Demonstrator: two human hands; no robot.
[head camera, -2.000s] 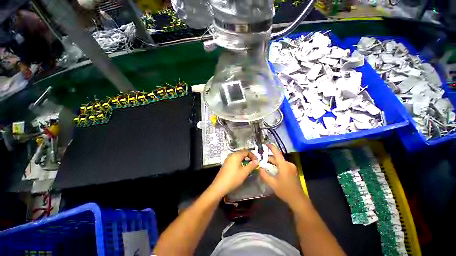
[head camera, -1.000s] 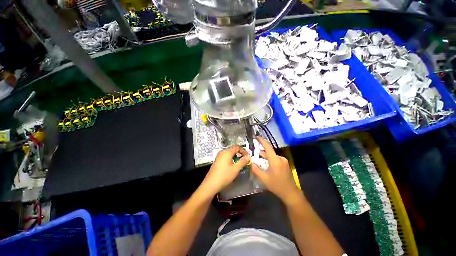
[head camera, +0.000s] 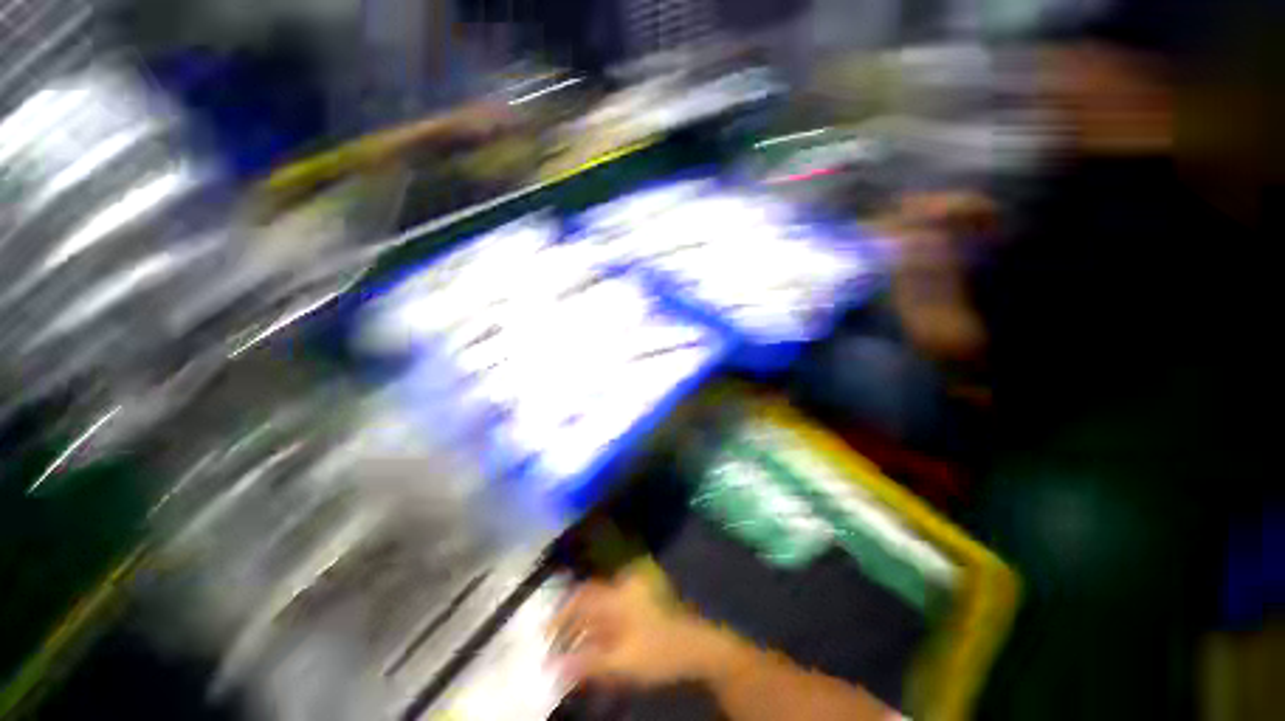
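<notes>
The frame is strongly blurred by head motion. One hand, by its place my right hand (head camera: 620, 634), shows at the bottom, left of the yellow crate (head camera: 986, 592); whether it holds anything cannot be told. A pale blurred patch lies beside its fingers. My left hand is not in view. Green boards with white parts (head camera: 761, 507) lie in rows in the black-lined crate. White pieces (head camera: 564, 366) fill a blue bin (head camera: 634, 444) beyond the hand.
A second blue bin (head camera: 775, 352) with white pieces (head camera: 733, 254) stands behind the first. Another person's arm (head camera: 937, 289) and dark clothing (head camera: 1113, 324) are at the right. A blurred silvery-grey mass (head camera: 352, 563) fills the lower left.
The view has swung right and tilted. The bins and crate have shifted left in the picture, my left hand has left the view, and another person has appeared at the right.
</notes>
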